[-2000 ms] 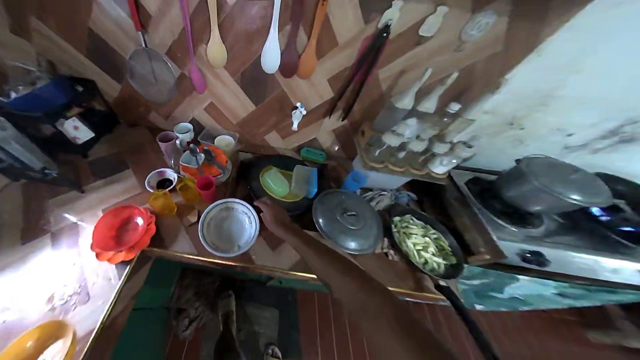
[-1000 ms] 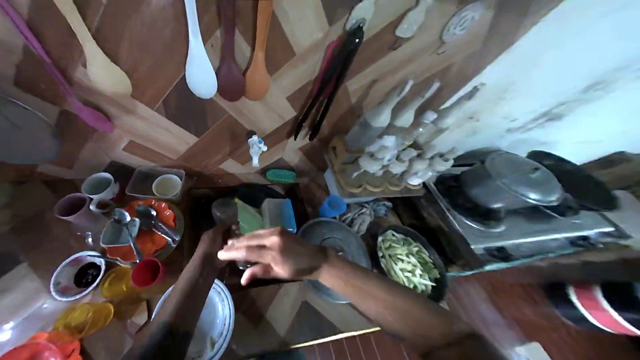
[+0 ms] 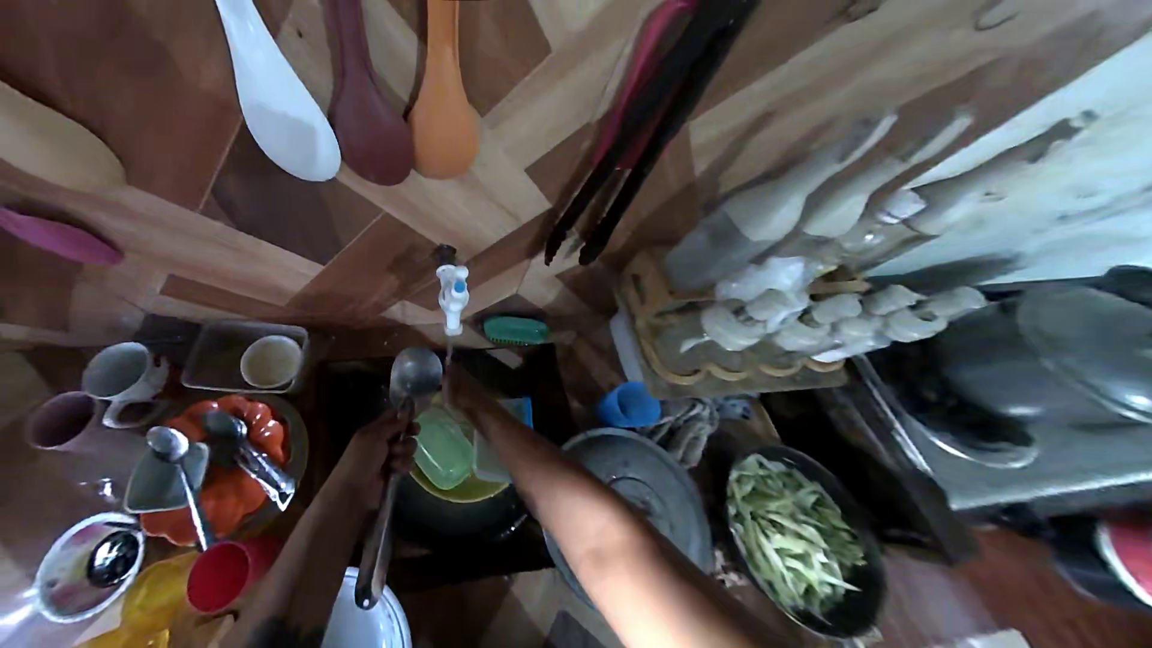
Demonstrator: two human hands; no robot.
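Note:
My left hand point(image 3: 382, 445) is closed around a metal ladle point(image 3: 416, 373), its bowl up near the tap and its dark-tipped handle pointing down. My right hand point(image 3: 457, 382) reaches beneath the white wall tap point(image 3: 453, 301), where a thin stream seems to fall; its fingers are hard to make out. Below both hands, a green plastic container point(image 3: 443, 450) and a clear, blue-edged container point(image 3: 504, 450) lie in the dark sink among a yellow dish and a dark pan.
A lidded metal pot point(image 3: 643, 495) and a pan of sliced green vegetables point(image 3: 792, 531) stand right of the sink. Cups point(image 3: 121, 371) and an orange plate point(image 3: 238, 495) with spoons are left. A gas stove point(image 3: 1017, 468) is far right; utensils hang on the wall.
My left hand now holds the ladle up by the tap. My right hand has moved from beside the left to under the tap. The view has come closer to the sink.

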